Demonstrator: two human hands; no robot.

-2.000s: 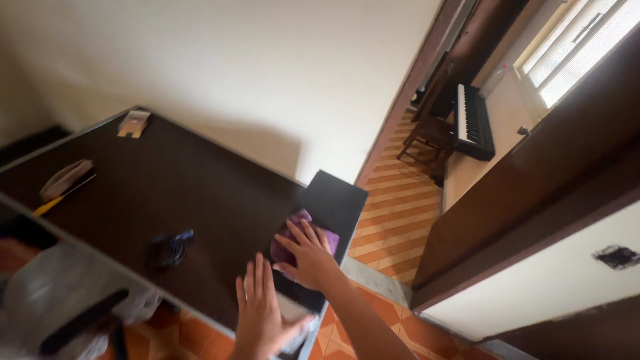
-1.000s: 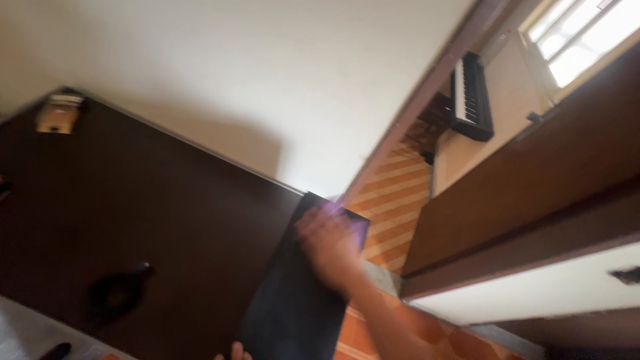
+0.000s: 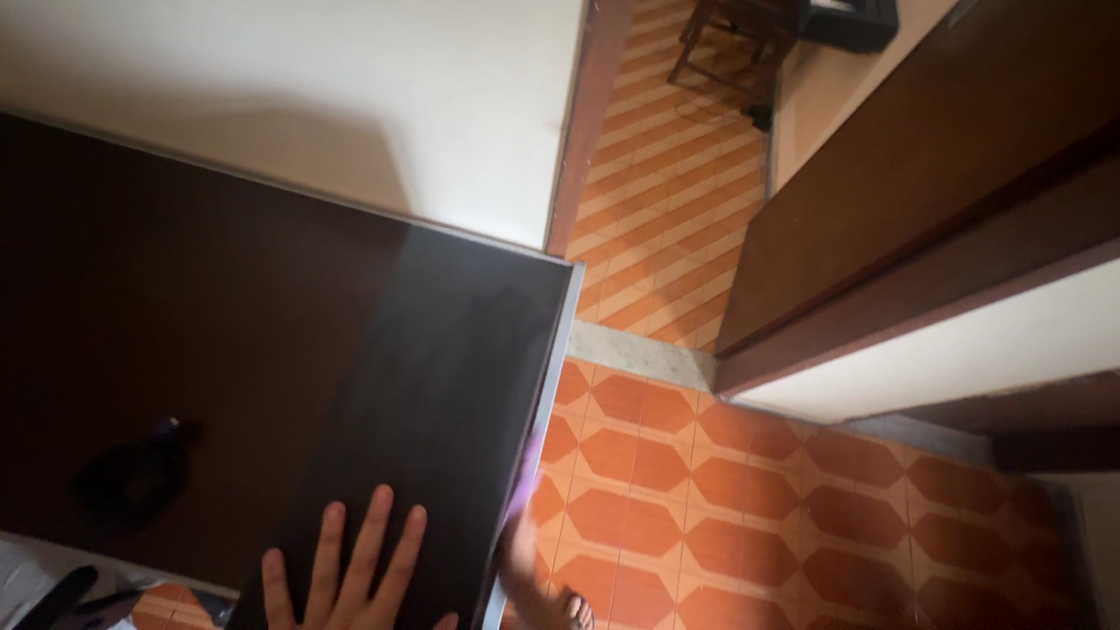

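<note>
My left hand (image 3: pixel 359 560) lies with fingers spread on the dark tabletop (image 3: pixel 420 367), near its right end. Beyond the table's pale right edge, my right hand (image 3: pixel 518 538) is blurred and partly hidden below the edge. It holds a purple cloth (image 3: pixel 526 472) against that edge. A black coiled cable (image 3: pixel 136 477) rests on the tabletop to the left of my left hand.
A white wall (image 3: pixel 289 70) runs along the table's far side. To the right are a doorway with a stone threshold (image 3: pixel 643 350), a brown door (image 3: pixel 901 201) and orange patterned floor tiles (image 3: pixel 744 507). A wooden stool (image 3: pixel 722 52) and a keyboard instrument (image 3: pixel 849 22) stand beyond.
My right hand and the purple cloth have moved from the top surface to the table's right edge. My left hand now shows fully spread on the top. The view has shifted considerably.
</note>
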